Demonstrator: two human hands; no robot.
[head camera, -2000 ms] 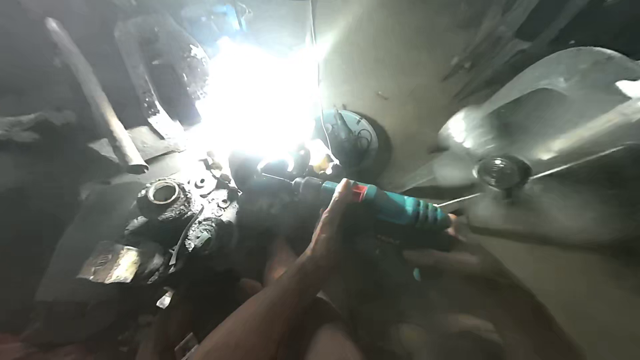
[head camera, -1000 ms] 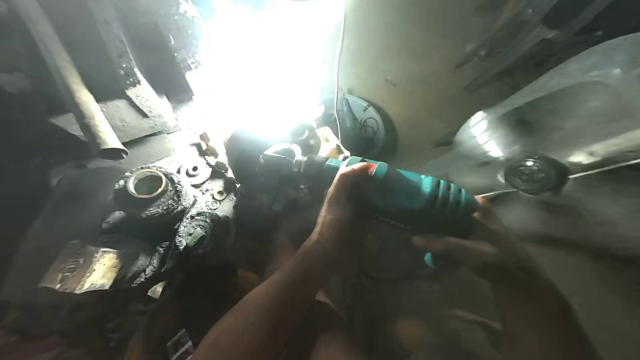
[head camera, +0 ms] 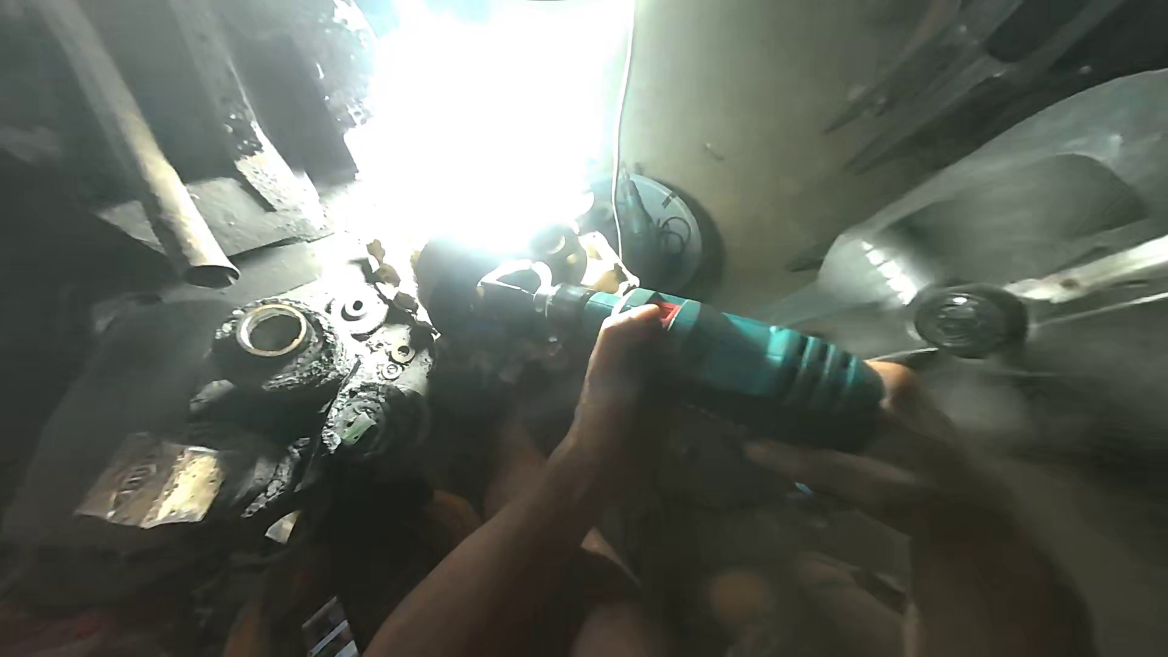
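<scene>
A teal power tool, apparently a rotary hammer or drill, lies across the middle of the view, its front end pointing left. My left hand is closed around its front part, beside a red switch or collar. At the rear end, my right hand grips the body, partly in shadow. The tool's dark nose reaches toward a bright-edged metal part under the glare; whether they touch I cannot tell. Left of it sits a greasy metal housing with a round bore, next to several washers.
A very bright light washes out the top middle. A metal pipe slants at the upper left. Behind the tool are a round tray and a hanging white cable. A large fan stands at the right.
Both hands keep hold of the teal tool throughout. The long thin bit visible at its nose two seconds ago is no longer distinct. The view has shifted somewhat.
</scene>
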